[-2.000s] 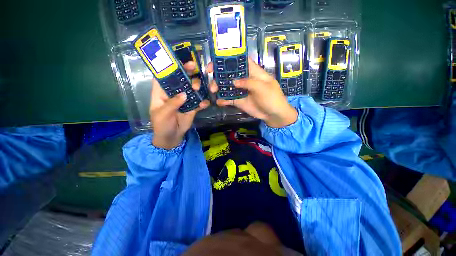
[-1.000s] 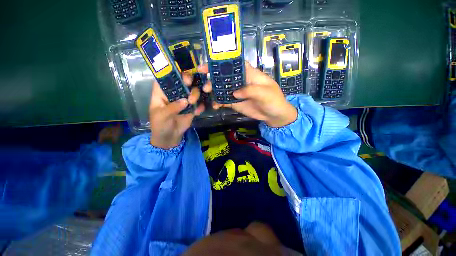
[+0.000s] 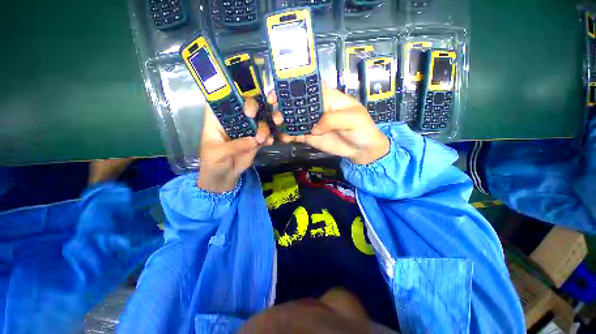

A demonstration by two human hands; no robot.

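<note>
My left hand (image 3: 225, 147) holds a keypad phone (image 3: 219, 88) tilted to the left, its yellow-framed screen lit dark blue and white. My right hand (image 3: 346, 127) holds a second keypad phone (image 3: 295, 72) nearly upright, its screen lit mostly white, with the thumb at the lower keys. Both phones are above the clear plastic tray (image 3: 465, 85). Another phone (image 3: 243, 75) with a dark screen shows between them, partly hidden by my left hand. More phones (image 3: 380, 88) lie in the tray pockets at the right, some overlapping.
The dark green bench (image 3: 72, 78) surrounds the tray. More phones (image 3: 236, 10) show at the top edge. A neighbour's blue sleeve (image 3: 111, 215) and hand (image 3: 108, 169) are at the left, another blue sleeve (image 3: 536, 176) at the right. A cardboard box (image 3: 559, 254) is at lower right.
The right-hand phone's screen has gone from blue and white to mostly white. The left-hand phone and fingers have shifted slightly. The neighbour's sleeve and hand at the left have moved into view.
</note>
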